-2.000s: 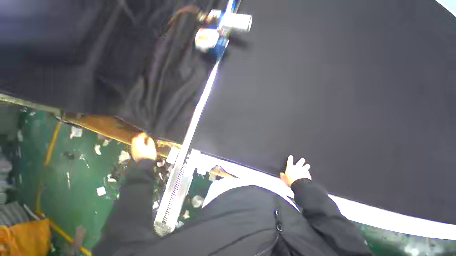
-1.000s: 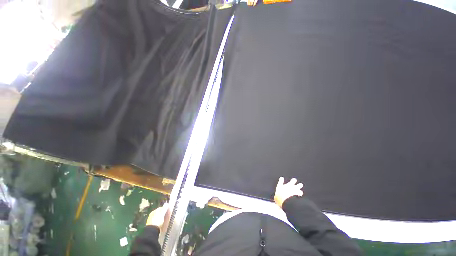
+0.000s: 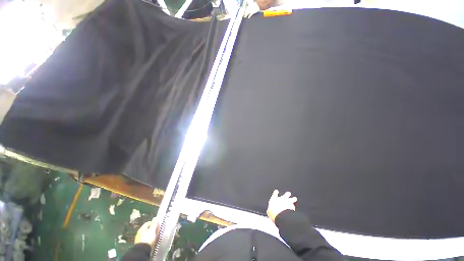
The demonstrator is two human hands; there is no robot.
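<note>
Black fabric (image 3: 330,117) covers the table, smooth on the right and wrinkled on the left. The long silvery grooved rail (image 3: 196,135) lies across it from the far edge to past the near edge. My left hand (image 3: 147,233) grips the rail's near end from its left side; some of its fingers are hidden. My right hand (image 3: 281,204) rests on the fabric's near edge with fingers apart, holding nothing. White underlay paper (image 3: 366,243) shows along the near edge beneath the cloth.
Part of another person's hand (image 3: 264,4) shows at the rail's far end, beside a yellow-orange strip (image 3: 278,13). The brown table edge (image 3: 119,189) shows at near left. Pale scraps litter the green floor (image 3: 96,224). Bundles (image 3: 15,232) stand at lower left.
My left hand has moved from the table edge onto the rail. The blue-and-white device that was on the rail is out of view. The rail's upper part has swung left onto the fabric's join.
</note>
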